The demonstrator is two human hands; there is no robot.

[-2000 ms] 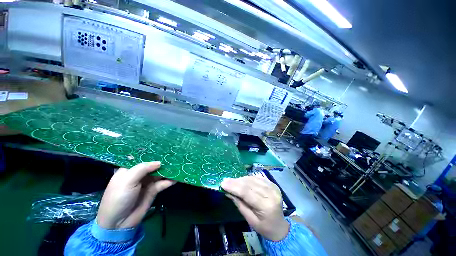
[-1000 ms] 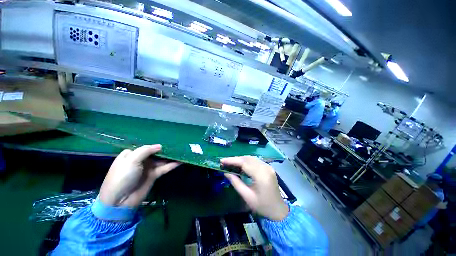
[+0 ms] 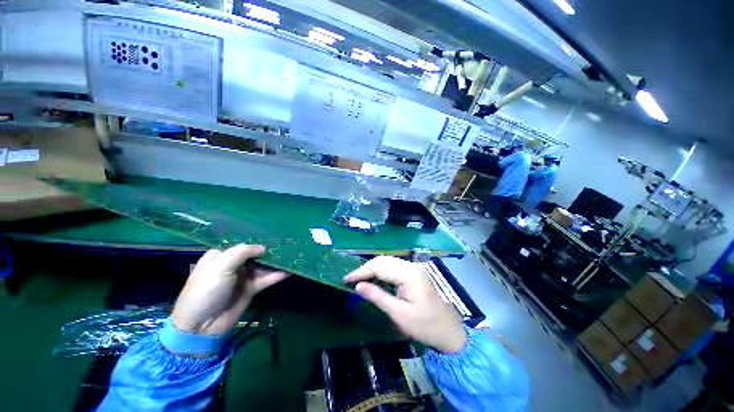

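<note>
A large thin green printed circuit board panel (image 3: pixel 217 228) is held in the air between my hands, seen at a shallow angle, stretching away to the upper left. My left hand (image 3: pixel 221 291) grips its near edge with thumb and fingers. My right hand (image 3: pixel 410 299) pinches the board near its right end. The lead cutting machine (image 3: pixel 372 375), a black frame with metal shafts, sits below the board, cut off by the bottom edge. Tan component tape (image 3: pixel 378 401) curves at its front.
A crumpled clear bag (image 3: pixel 109 331) lies at lower left. The raised green shelf (image 3: pixel 265 211) holds a bagged part (image 3: pixel 359 214), a black bin (image 3: pixel 412 215) and a white label (image 3: pixel 321 236). A cardboard box (image 3: pixel 56 161) is at left. A tray of white strips (image 3: pixel 451 288) is at right. Two people (image 3: pixel 515 175) stand far off.
The board has tilted from showing its face with round outlines to a shallow, nearly edge-on angle. Both hands keep their grip. The view has shifted slightly.
</note>
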